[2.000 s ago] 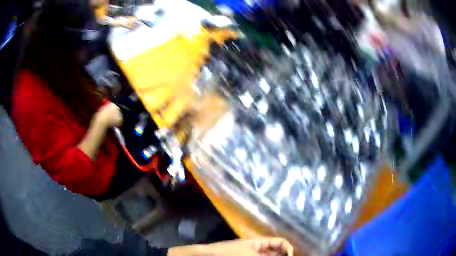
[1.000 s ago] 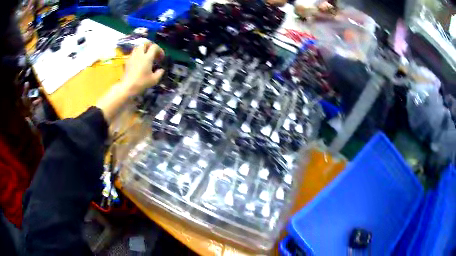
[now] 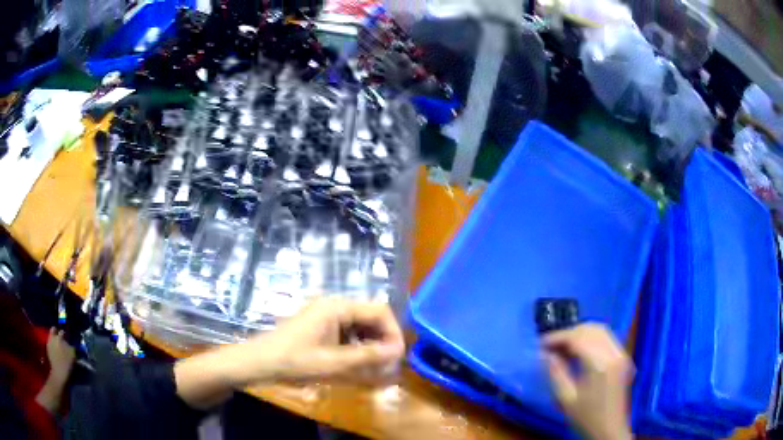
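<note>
My left hand [image 3: 339,342] is over the front edge of the clear blister tray [image 3: 193,320]. Its fingers are curled, with a dark spot between them; I cannot tell if this is a part or a gap. The tray holds rows of black cabled assemblies with white ends. My right hand [image 3: 592,374] is over the blue parts bin [image 3: 549,215], blurred. Its fingertips are at the lower edge of a squarish black housing [image 3: 556,314] in the bin. Whether they grip it is not clear.
More blue bins [image 3: 730,284] are stacked at the right. Dark-red parts [image 3: 249,39] are heaped behind the clear tray. A metal post [image 3: 481,99] stands behind the bench. Loose leads [image 3: 112,314] hang over the left bench edge. A person's red sleeve [image 3: 26,352] is at lower left.
My left hand has come from the back left of the bench to the clear tray's front edge. My right hand has entered at the blue bin. The view has turned right.
</note>
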